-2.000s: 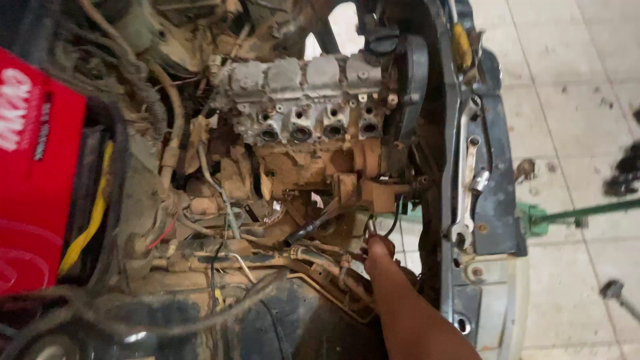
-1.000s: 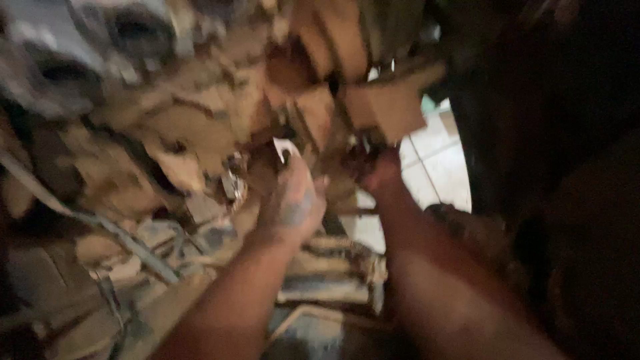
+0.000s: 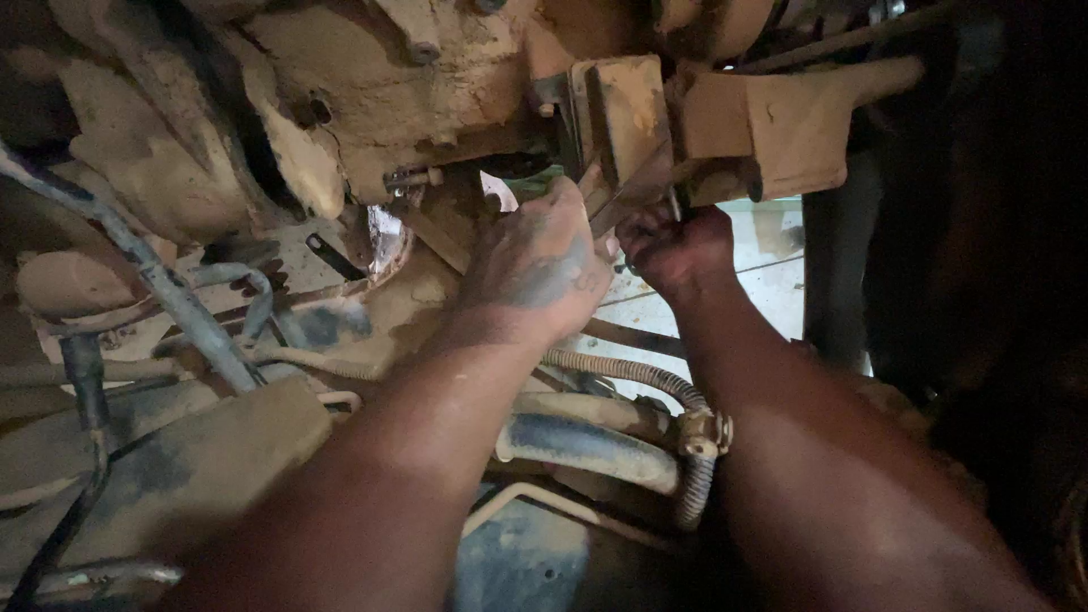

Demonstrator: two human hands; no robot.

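Both of my hands reach down beneath a dust-covered engine block (image 3: 408,76). My left hand (image 3: 544,263), with a dark stain on its back, is at the lower edge of a dusty metal bracket (image 3: 629,119); its fingertips are mostly hidden. Close on its right, my right hand (image 3: 680,246) has curled fingers under the same bracket, beside a boxy dusty mount (image 3: 765,127). A thin light piece shows at its fingers, too small to name. What either hand grips cannot be made out.
Below the hands run a corrugated hose (image 3: 629,367), a thick dark hose (image 3: 595,450) and a thin bent pipe (image 3: 552,493). A metal rod (image 3: 161,280) slants across the left side. Tiled floor (image 3: 765,289) shows through the gap.
Two seconds ago only one hand showed near the bracket; now both arms reach in side by side. The view has moved much closer to the engine's underside.
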